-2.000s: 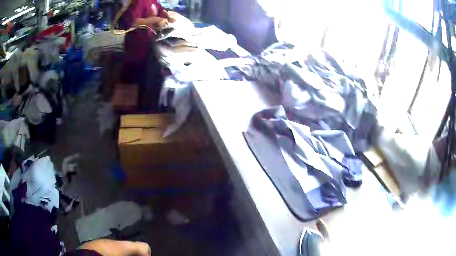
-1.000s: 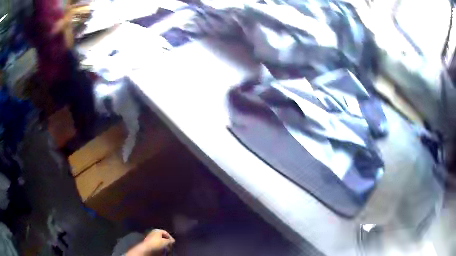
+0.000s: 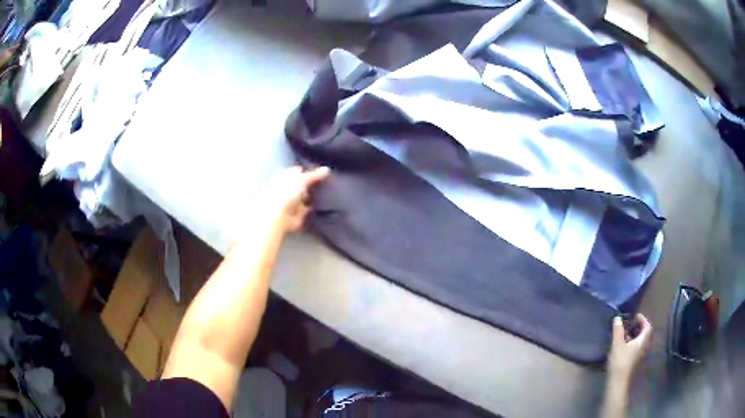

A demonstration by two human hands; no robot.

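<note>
A jacket body (image 3: 457,237) lies inside out on the padded pressing table, its long dark grey front facing along the near edge and pale blue-white backing behind. My left hand (image 3: 307,196) pinches the facing's left part near the collar end. My right hand (image 3: 631,333) is at the facing's lower right corner, with thumb and finger at the cloth. Two dark navy pocket bags (image 3: 625,253) show at the right. The steam iron (image 3: 693,323) rests on the table to the right of my right hand, touched by neither hand.
The pale grey pressing table (image 3: 212,106) has its near edge running diagonally. Crumpled pale garments (image 3: 102,122) hang over its left end. Cardboard boxes (image 3: 135,298) stand on the floor at left. A cardboard piece (image 3: 666,49) lies at the far right edge.
The view has turned down and closer to the jacket. My left hand has come up from beside the table onto the facing, and my right hand has come into view at its corner.
</note>
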